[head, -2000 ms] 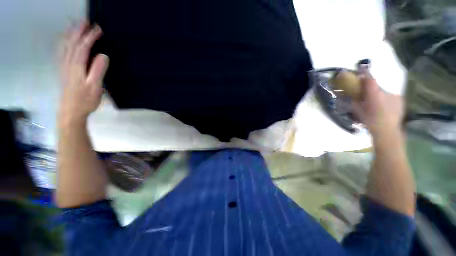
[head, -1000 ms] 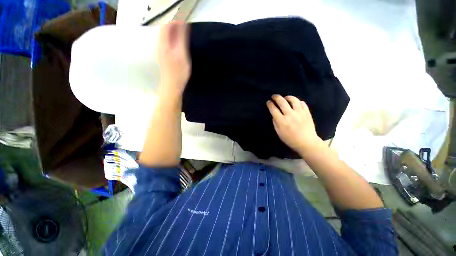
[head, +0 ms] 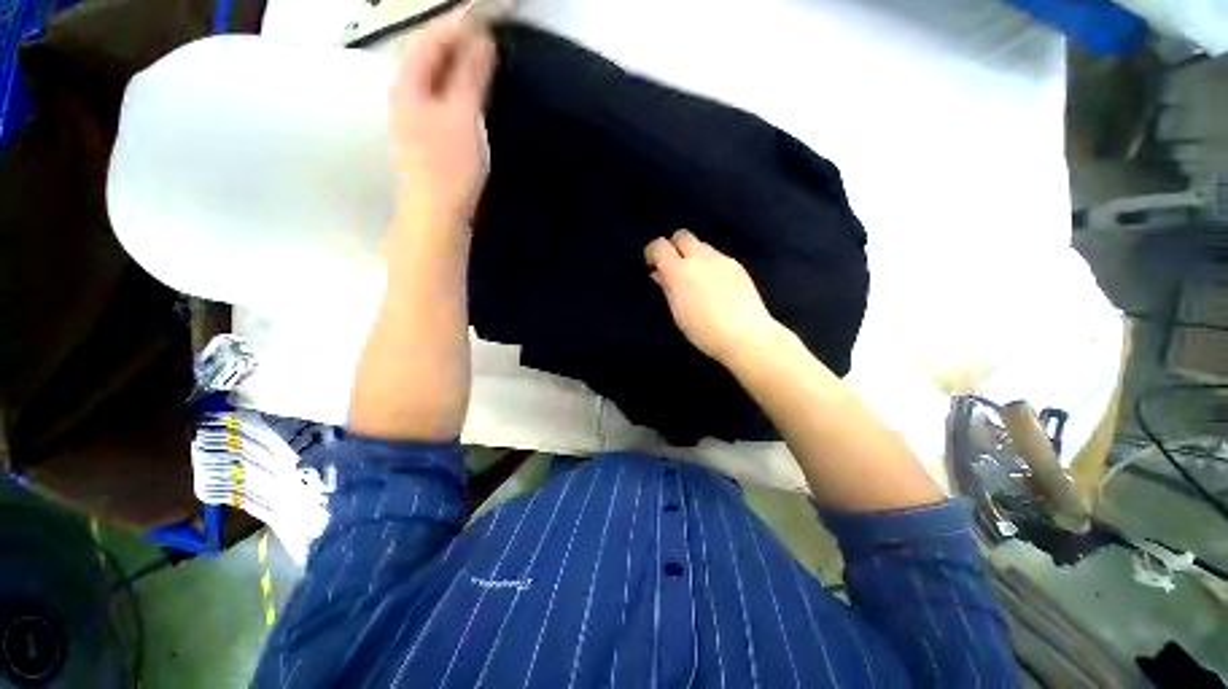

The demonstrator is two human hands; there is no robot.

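A black garment piece [head: 673, 202] lies spread over the white pressing table cover [head: 956, 162], beside the rounded white padded board [head: 243, 162]. My left hand [head: 445, 101] is at the garment's upper left edge, slightly blurred; its fingers are bent, and whether they grip the cloth cannot be told. My right hand [head: 711, 289] rests on the middle of the garment with fingers bent and the tips together; I cannot tell if cloth is pinched. The steam iron [head: 1003, 464] stands at the table's right front corner, with its tan handle towards the right, untouched.
A brown cloth-lined bin [head: 81, 269] stands at the left. White striped items [head: 249, 471] hang by the front left corner. A dark fan-like object [head: 41, 633] is at the lower left. Cables [head: 1172, 444] run at the right, and folded cloth [head: 1064, 633] lies below the iron.
The iron was in my right hand, then stood at the right. The garment has been turned and shifted left. My left hand has moved up slightly, and my right hand has moved left over the cloth.
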